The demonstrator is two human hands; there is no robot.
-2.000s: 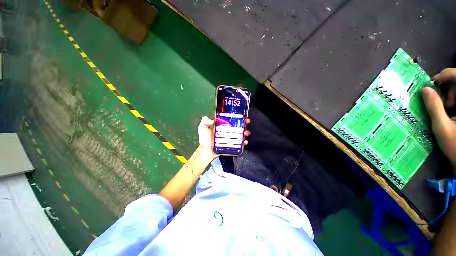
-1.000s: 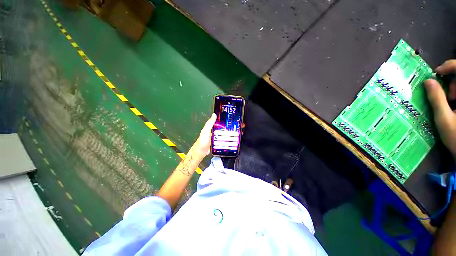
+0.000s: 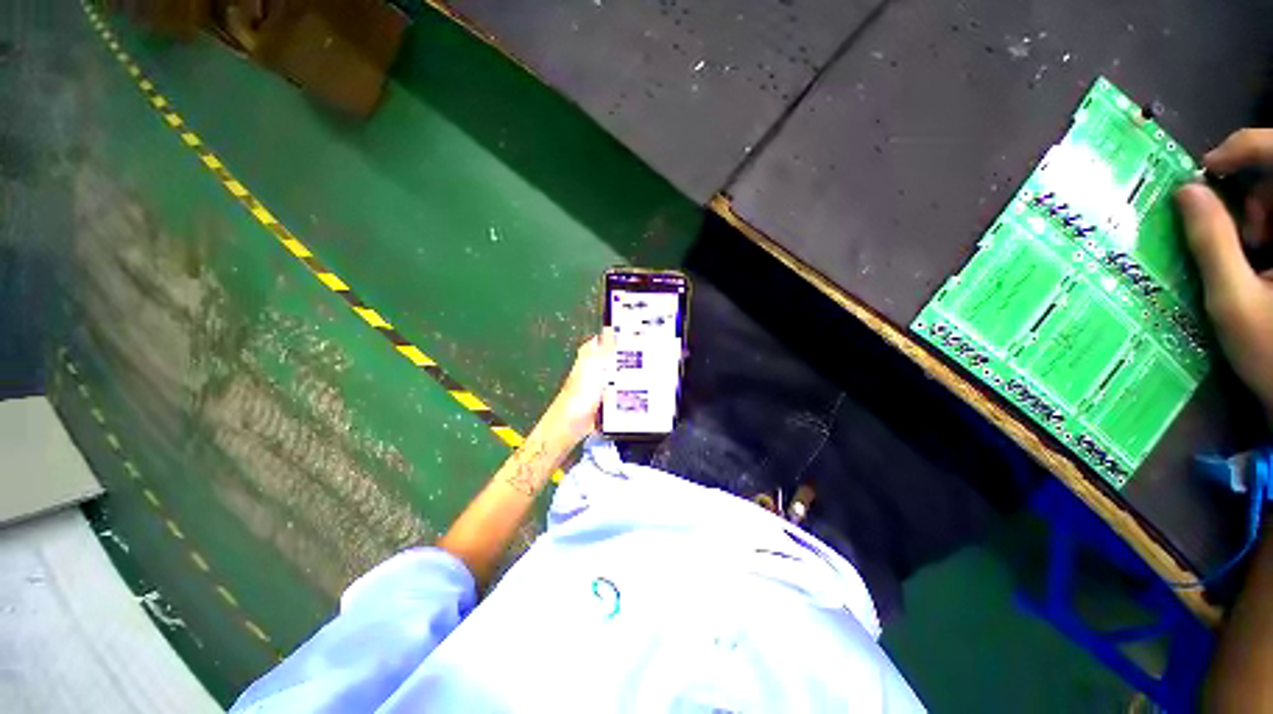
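A smartphone (image 3: 644,354) with a lit, mostly white screen is held upright in my left hand (image 3: 581,391), below bench level. A green PCB panel (image 3: 1072,286) lies on the black mat at the right, near the wood edge, with rows of small dark parts along its near edge and middle. My right hand (image 3: 1229,251) is at the panel's right side, cut off by the picture's edge. Its thumb and fingertip are close together over the panel's rim; whether they pinch a part cannot be seen.
The black mat (image 3: 852,168) has specks and a seam. The bench's wood edge (image 3: 866,314) runs diagonally. A blue wrist strap (image 3: 1236,472) is on my right wrist. A cardboard box (image 3: 328,49) is at upper left. Yellow-black tape (image 3: 330,280) crosses the green floor. Blue metal framework (image 3: 1103,586) is under the bench.
The phone's screen has changed from a dark lock screen showing the time to a mostly white page. The phone stays in my left hand. My right hand remains at the panel's right edge.
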